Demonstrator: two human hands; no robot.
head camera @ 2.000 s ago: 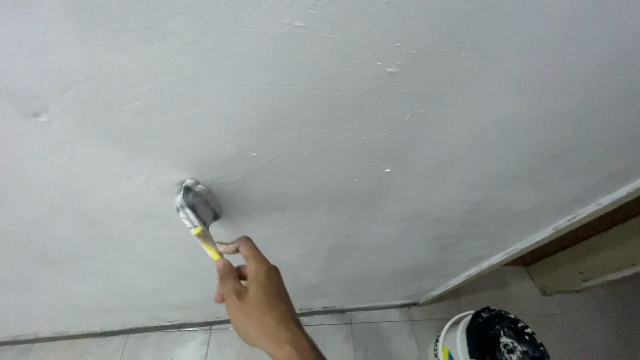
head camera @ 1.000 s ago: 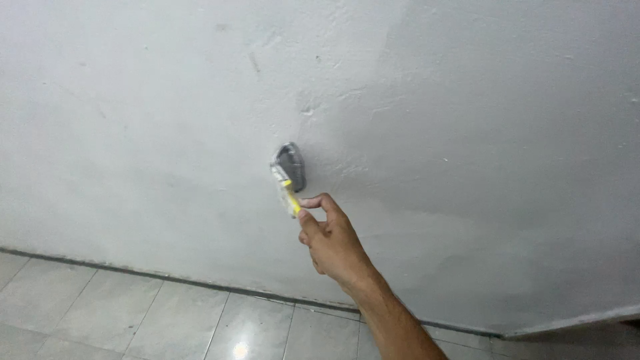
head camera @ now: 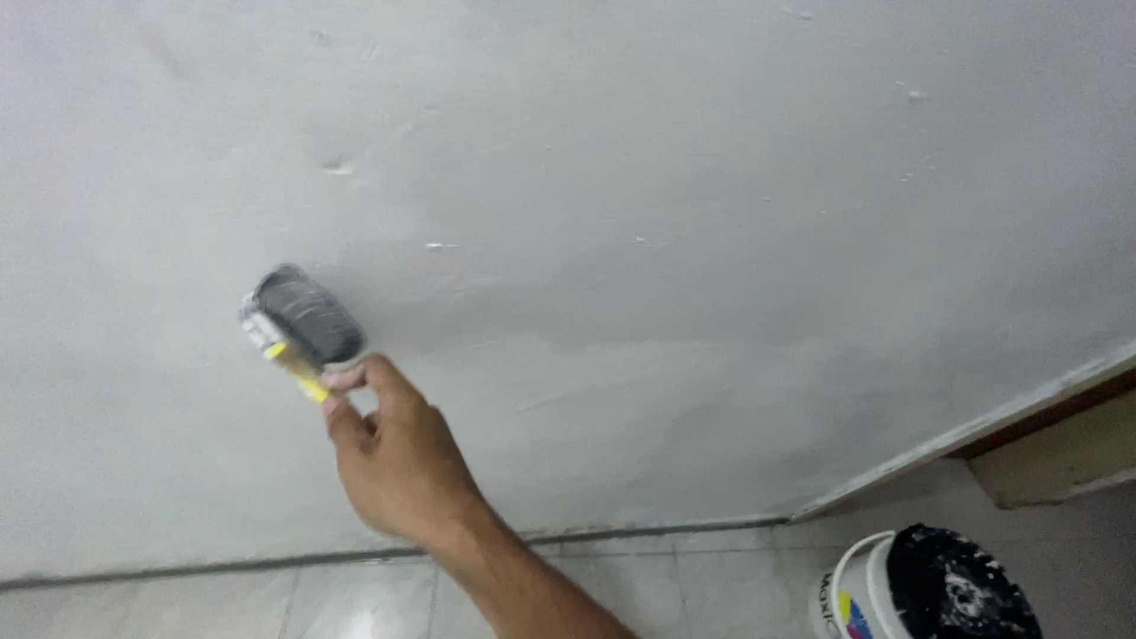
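My right hand point(head camera: 399, 448) grips the yellow handle of a paintbrush point(head camera: 302, 324) between thumb and fingers. The brush has a wide head of dark bristles streaked with white, tilted against the grey-white painted wall point(head camera: 621, 311) at left of centre; blur hides whether the whole bristle edge touches. Small bumps and white flecks mark the wall, and its tone is uneven, with darker patches right of the brush. My left hand is out of view.
A white paint bucket point(head camera: 856, 590) with a black, paint-spattered lid stands on the tiled floor point(head camera: 355, 599) at bottom right. Behind it, the wall ends at an edge beside a beige and brown ledge point(head camera: 1052, 444).
The bucket, out of view one second ago, shows again as the view has shifted. My right hand still holds the brush at the wall, now with its broad dark side more visible.
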